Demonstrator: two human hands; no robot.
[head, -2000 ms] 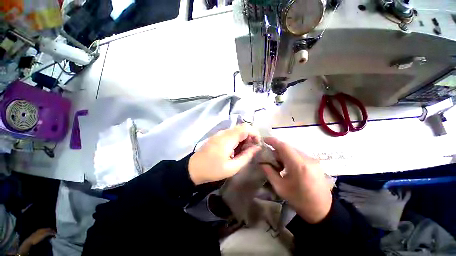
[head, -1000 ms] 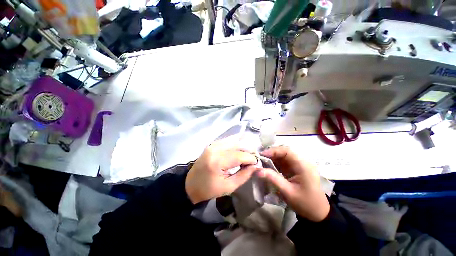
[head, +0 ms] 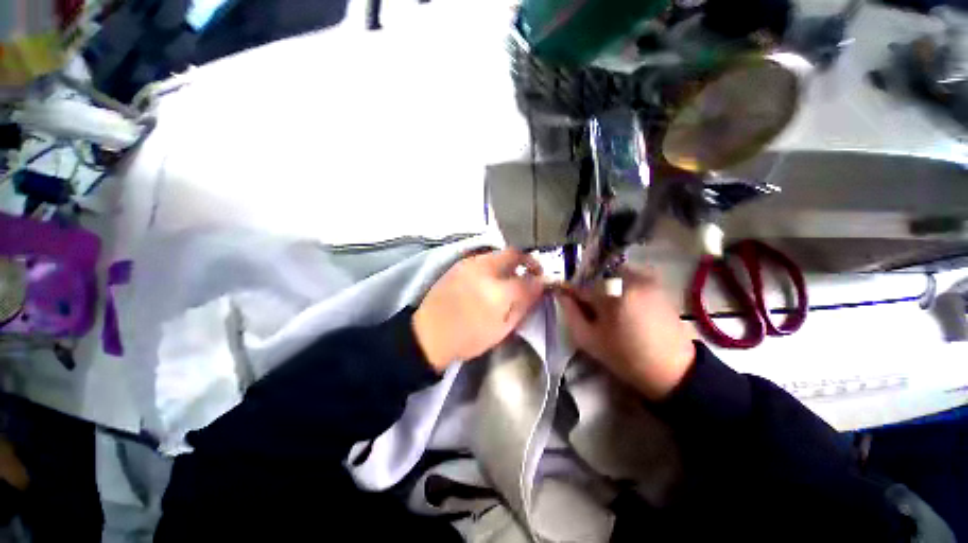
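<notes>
The light grey garment fabric (head: pixel 520 408) hangs from my fingers at the needle area down over the lap, its edge showing as a pale line. My left hand (head: pixel 480 308) pinches the fabric just left of the presser foot and needle area (head: pixel 578 260). My right hand (head: pixel 634 327) pinches the same edge close beside it on the right. The fingertips almost meet. The needle tip and the exact seam are hidden or blurred. More grey fabric (head: pixel 372 284) spreads left of the needle.
Red-handled scissors (head: pixel 749 296) lie right of my right hand. The machine head (head: pixel 870 202) stands above. A stack of whitish cut pieces (head: pixel 199 366) lies left. A purple device (head: pixel 53 278) and purple flat bar (head: pixel 115 308) are far left. A person's hand shows at the lower left edge.
Both hands have moved up from the table's front to the needle area, carrying the fabric edge. The view has moved closer to the machine head, and the fabric now hangs longer below the hands.
</notes>
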